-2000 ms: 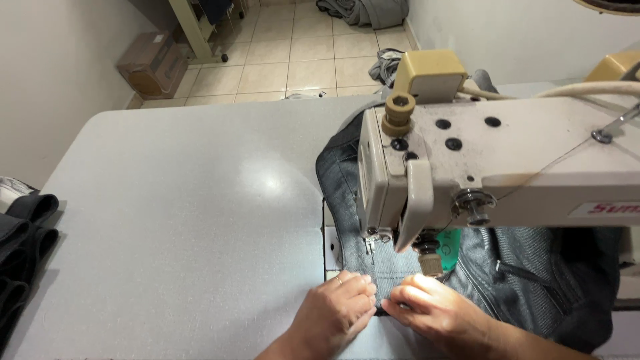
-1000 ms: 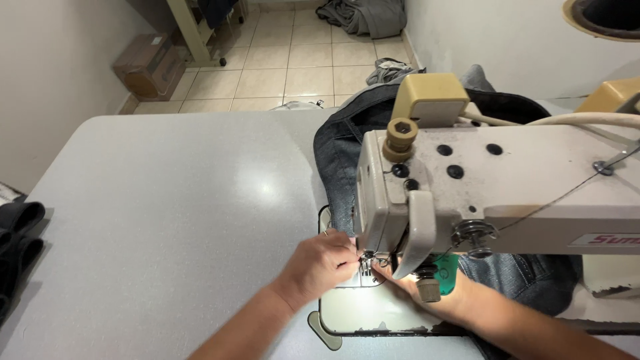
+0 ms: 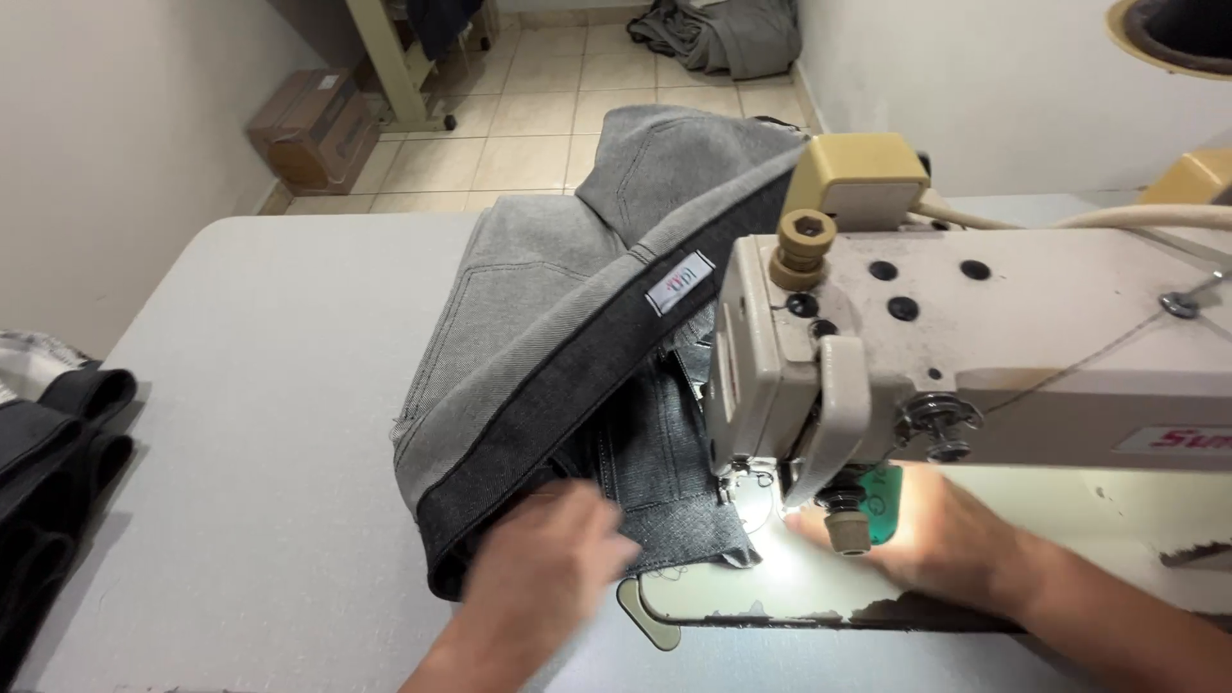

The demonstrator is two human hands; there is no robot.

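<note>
A dark denim garment (image 3: 568, 395) with a grey inner side lies left of the sewing machine head (image 3: 962, 327), its waistband running diagonally and bearing a small woven label (image 3: 680, 283). My left hand (image 3: 553, 553), blurred, is at the waistband's lower end, over the denim; whether its fingers grip the cloth is not clear. A raw-edged denim end (image 3: 683, 534) lies beside the presser foot (image 3: 727, 489). Behind the needle area, my right hand (image 3: 914, 534) is over the lit machine bed (image 3: 799, 587), partly hidden by the green guard (image 3: 882, 504); its fingertips reach a thin thread.
Folded dark denim pieces (image 3: 58, 462) lie at the left edge of the table (image 3: 260, 385). Beyond it are a cardboard box (image 3: 316, 130), a metal table leg (image 3: 390, 67) and a heap of grey cloth (image 3: 722, 38) on the tiled floor.
The garment has moved from behind and under the machine head to its left, with its grey inner side and label now showing. My left hand has moved away from the needle, lower and left.
</note>
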